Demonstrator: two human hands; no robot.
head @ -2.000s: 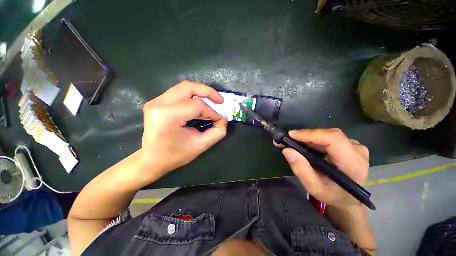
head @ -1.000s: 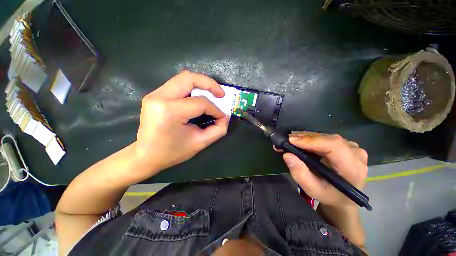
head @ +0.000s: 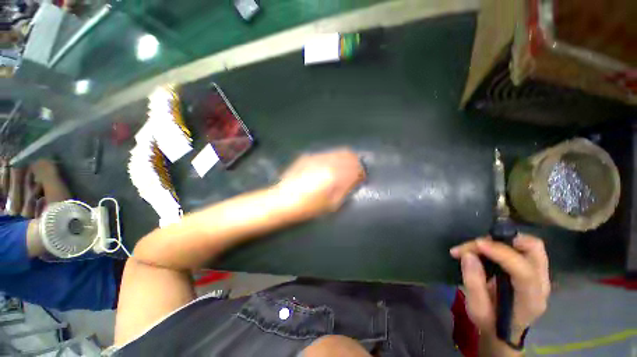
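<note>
The phone housing with its white LCD module and green board (head: 332, 48) lies at the back edge of the dark mat, touched by no hand. My left hand (head: 323, 180) is blurred over the middle of the mat; its fingers are curled and I cannot tell if it holds anything. My right hand (head: 506, 279) grips the soldering iron (head: 501, 240), tip up, just left of the tip-cleaning pot (head: 564, 187). The stack of LCD modules (head: 151, 164) lies fanned at the left, with one loose white module (head: 205, 160) beside it.
A reddish smartphone (head: 225, 129) lies right of the stack. A small white fan (head: 73, 229) stands far left, near another person's blue sleeve (head: 66, 282). A cardboard box (head: 583, 52) and dark round grille (head: 538, 97) are rear right. The green conveyor (head: 202, 31) runs behind the pale edge.
The phone housing has moved from between my hands to the mat's back edge, and my left hand is off it. My right hand has moved right with the iron, now upright by the pot. The view has shifted.
</note>
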